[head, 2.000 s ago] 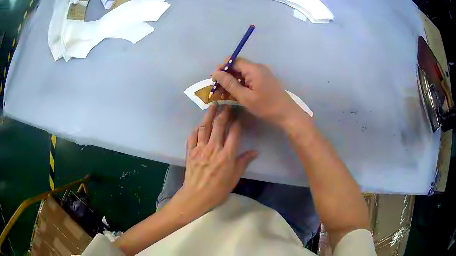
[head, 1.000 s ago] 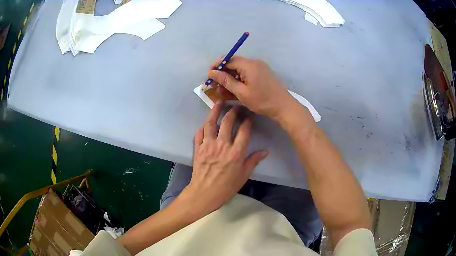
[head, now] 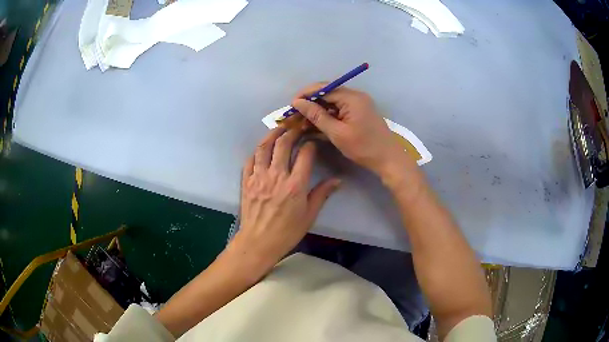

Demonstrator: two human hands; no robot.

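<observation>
A white curved collar piece (head: 425, 148) lies on the table with a tan-brown marking template (head: 409, 146) on it. Its left and right ends show; the middle is hidden under my hands. My right hand (head: 347, 123) holds a blue-purple marking pencil (head: 345, 77), its tip at the template's left end and its reddish end pointing up and right. My left hand (head: 277, 180) lies flat with spread fingers, its fingertips on the near edge of the template's left part.
A loose pile of collar pieces (head: 160, 30) lies at the far left, with a small pattern card (head: 120, 7) on it. A stack of collar pieces (head: 437, 17) is at the far edge. An electric iron (head: 586, 127) stands at the right edge. Cardboard (head: 77, 300) is below left.
My left hand has moved left and its fingertips now cover more of the template's left end. The pencil leans further right. The template's right end now shows beyond my right hand.
</observation>
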